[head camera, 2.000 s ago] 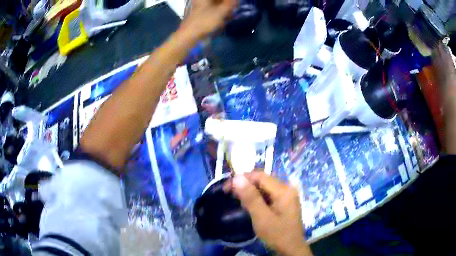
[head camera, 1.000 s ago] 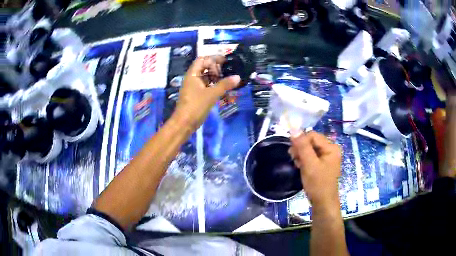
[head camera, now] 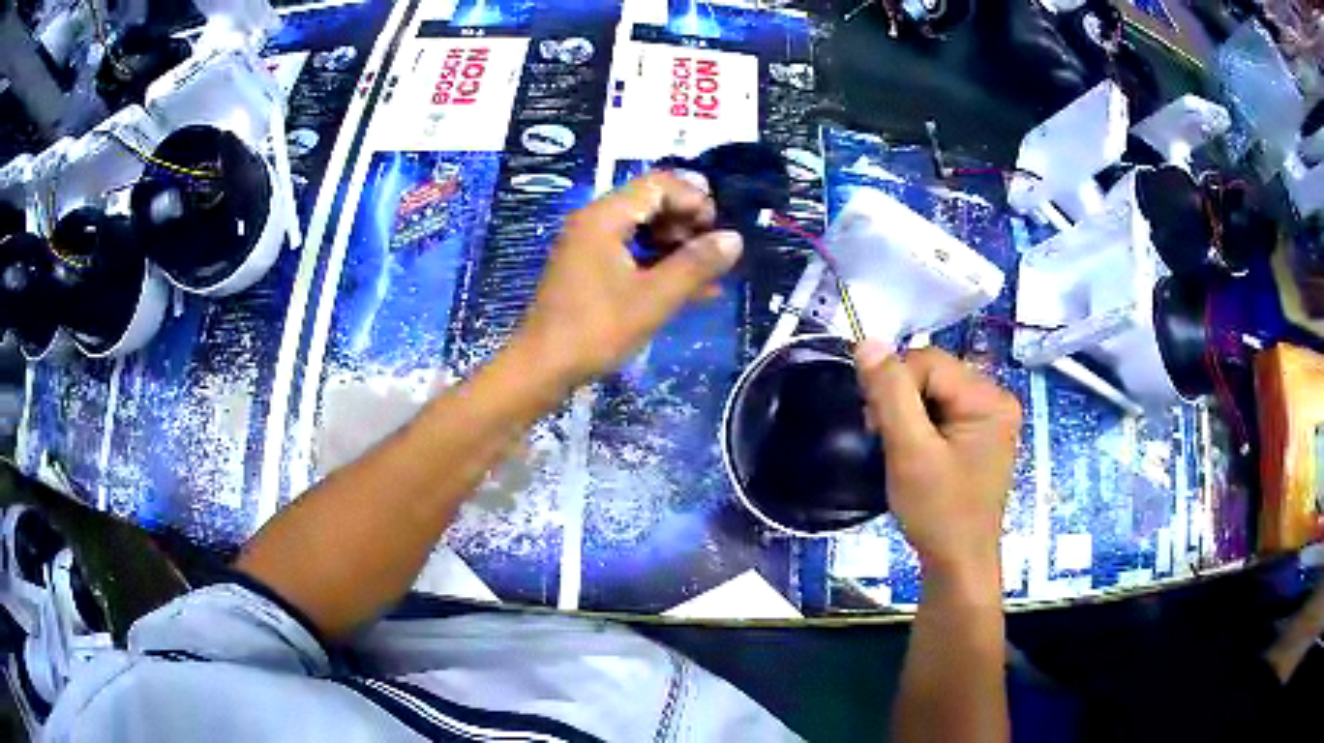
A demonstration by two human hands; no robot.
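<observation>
A round white housing with a black open interior [head camera: 806,443] lies in front of me, joined to a white bracket [head camera: 912,269] behind it. My right hand [head camera: 944,443] pinches thin yellow and red wire leads [head camera: 842,298] at the housing's upper rim. The leads run up and left to a small pale plug connector [head camera: 765,219]. My left hand [head camera: 632,276] is left of the connector, fingers curled and thumb extended. A blurred black part [head camera: 741,177] is just beyond its fingertips; whether the hand holds it is unclear.
Part-built white and black units [head camera: 218,211] stand in a row at the left. More units [head camera: 1096,298] stand at the right. Blue printed carton sheets [head camera: 436,312] cover the table. An orange-brown box edge [head camera: 1289,443] is at the far right, with part of another person's arm below it.
My left hand has come back from the table's far side to beside the bracket. My right hand stays at the housing's rim; the wire leads and connector now show clearly. The camera view has shifted.
</observation>
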